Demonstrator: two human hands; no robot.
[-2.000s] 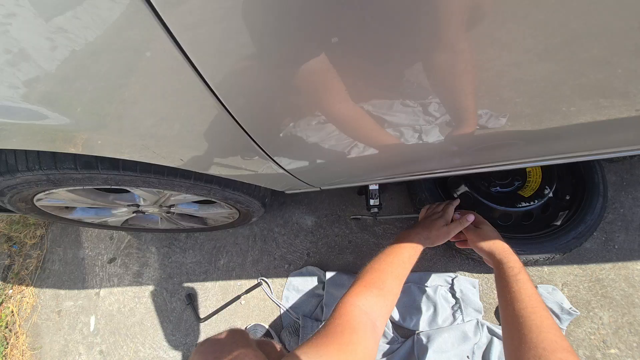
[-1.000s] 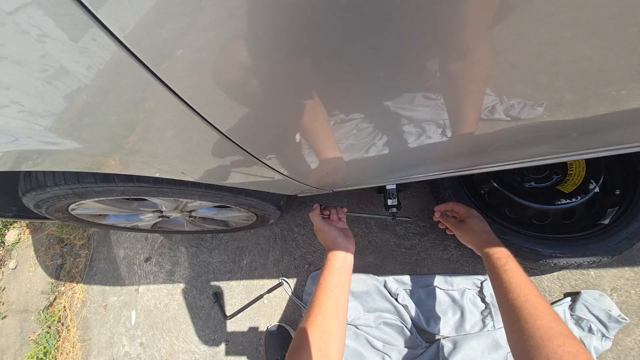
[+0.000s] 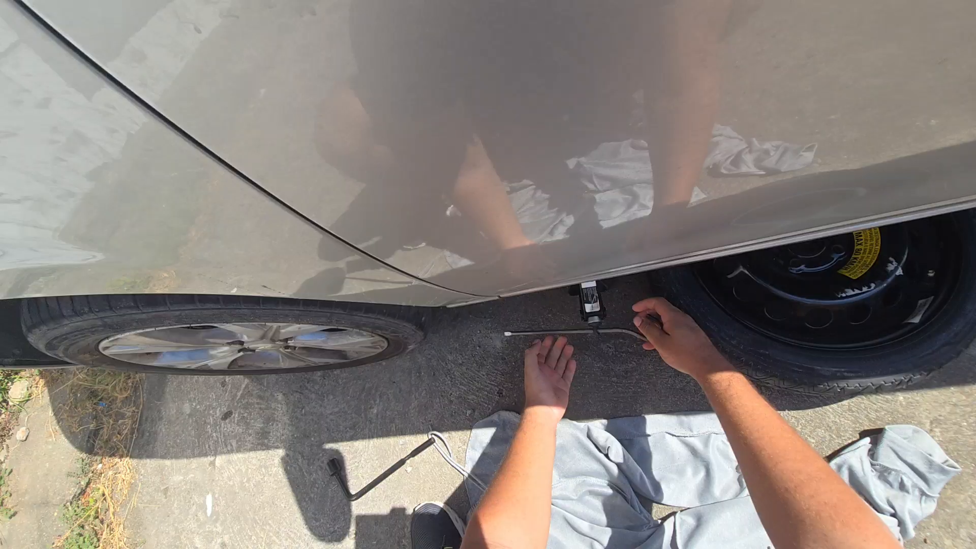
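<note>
A metal crank rod (image 3: pixel 549 332) lies crosswise at the end of a black car jack (image 3: pixel 591 301), which shows below the sill of a silver-beige car (image 3: pixel 457 152). My right hand (image 3: pixel 675 335) is closed around the bent right end of the rod. Just under the rod's left half, my left hand (image 3: pixel 550 374) is palm up with its fingers apart and holds nothing. To the right, a black spare wheel (image 3: pixel 808 305) with a yellow label lies partly under the car's edge.
A mounted wheel with an alloy rim (image 3: pixel 244 347) is at the left. Grey cloth (image 3: pixel 671 465) spreads on the concrete below my hands. An L-shaped lug wrench (image 3: pixel 389 469) lies left of it, near a dark shoe (image 3: pixel 436 526). Dry grass (image 3: pixel 107 457) borders the pavement.
My hands were together near the spare wheel, then apart, with my left hand at the rod's left end. Now my left hand is off the rod and my right hand has closed on its right end.
</note>
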